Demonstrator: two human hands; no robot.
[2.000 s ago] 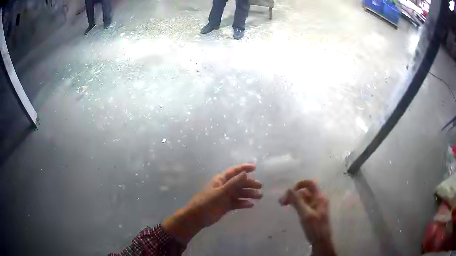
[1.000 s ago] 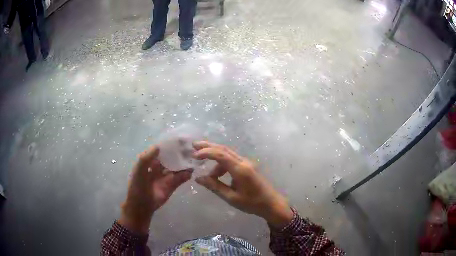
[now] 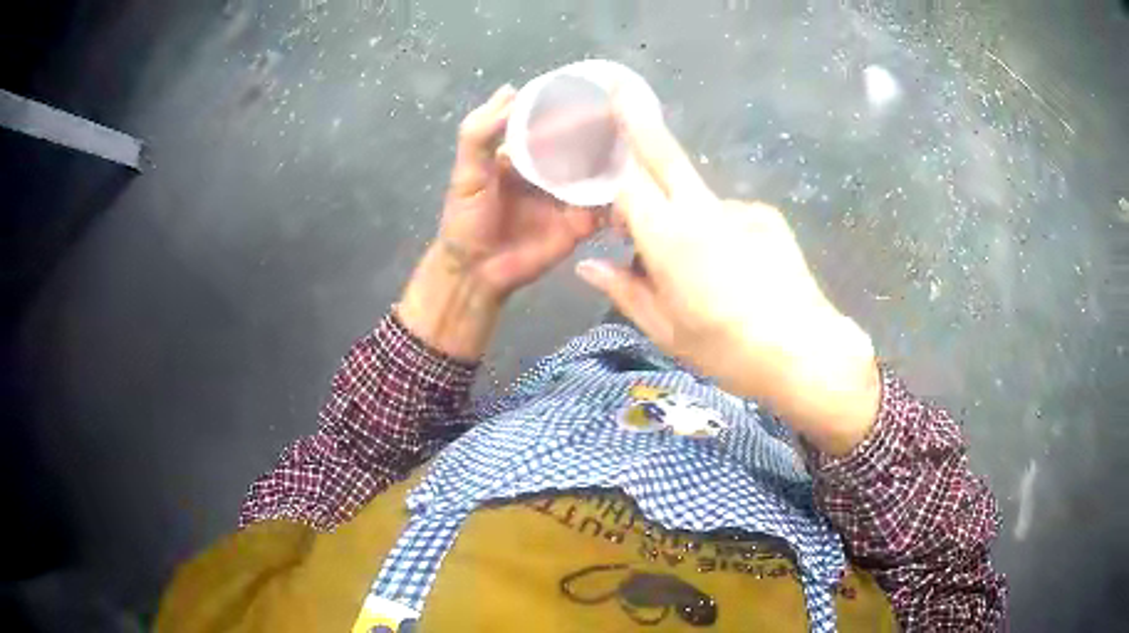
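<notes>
A clear to milky plastic cup [image 3: 576, 134] is held up in front of me, its round open end or base facing the camera. My left hand [image 3: 501, 210] holds it from the left and below, fingers around its side. My right hand [image 3: 712, 266] lies along its right side with the fingers over the rim. The right thumb is apart from the cup, below it. The far side of the cup and some fingertips are hidden. No tape shows on the cup.
A blue-checked apron [image 3: 607, 458] over a mustard-brown top covers my front. The speckled grey floor [image 3: 310, 210] lies beyond my hands. A grey metal bar [image 3: 72, 130] stands at the upper left beside a dark area.
The view has tipped down to my body, and the people's legs are out of view. Both hands were empty two seconds ago; one second ago they held a pale cup, now turned end-on.
</notes>
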